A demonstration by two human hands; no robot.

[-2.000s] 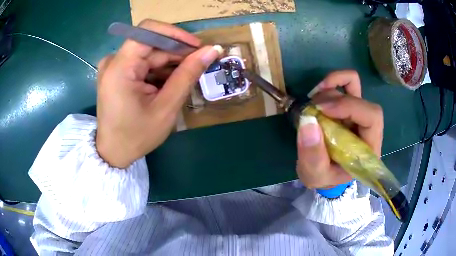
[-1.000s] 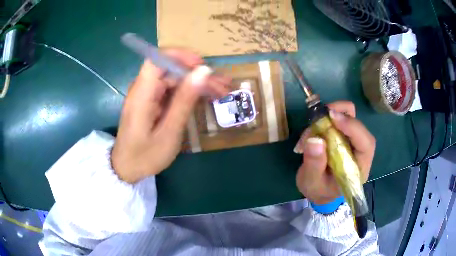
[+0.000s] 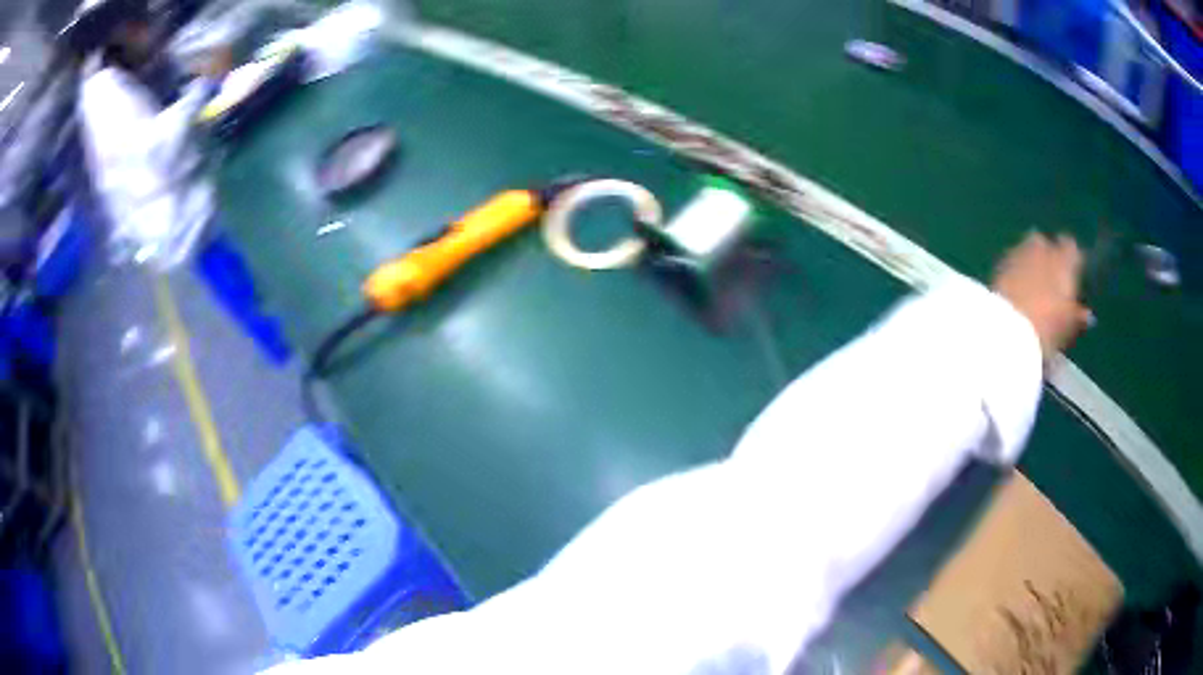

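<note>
My left hand is blurred at the right, reaching past the pale curved rail in its white sleeve. Its fingers point away from me, and I cannot tell whether they hold anything. A small watch housing lies just to the right of the hand, apart from it. Another small housing lies farther off at the top. The tan cardboard sheet with dark flecks is at the lower right. My right hand, the soldering iron and the housing on the fixture are not in view.
A pale rail crosses the green bench. An orange screwdriver, tape roll, blurred solder spool and round dark dish lie left of it. A blue perforated stool stands below. Another person's white sleeve shows upper left.
The view has swung left. My left hand has left the fixture and reached out beyond the rail. My right hand with the soldering iron has gone out of view.
</note>
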